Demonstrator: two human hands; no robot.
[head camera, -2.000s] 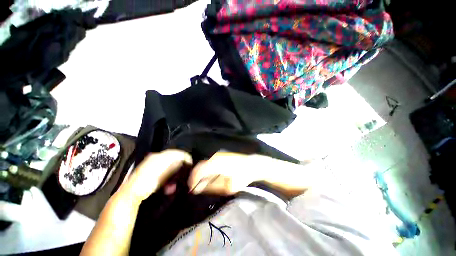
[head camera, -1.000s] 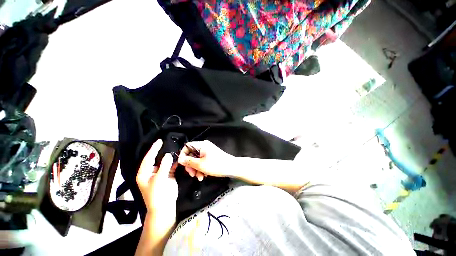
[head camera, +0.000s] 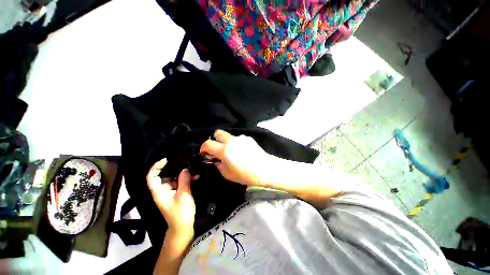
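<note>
A black garment (head camera: 215, 99) lies spread on the white table and reaches the wearer's lap. My left hand (head camera: 174, 198) grips the black cloth between thumb and fingers. My right hand (head camera: 232, 158) is just right of it, its fingertips pinched at the same patch of cloth; whether they hold a needle is too small to tell. A small round fastener (head camera: 211, 208) shows on the cloth below the hands. An oval dish (head camera: 75, 196) at the left holds many tiny dark pieces, a thin red-and-white tool and a small red item.
The dish sits on an olive-brown folder (head camera: 96, 244) on the white table (head camera: 80, 80). Floral garments (head camera: 279, 32) lie at the upper middle. Dark cloth (head camera: 16, 64) and clear bags (head camera: 16, 182) are at the left. A blue strip (head camera: 419, 164) lies on the grey floor.
Both hands first worked low and close together; they then showed higher on the cloth. Since one second ago my right hand has moved slightly up and right. The view has shifted.
</note>
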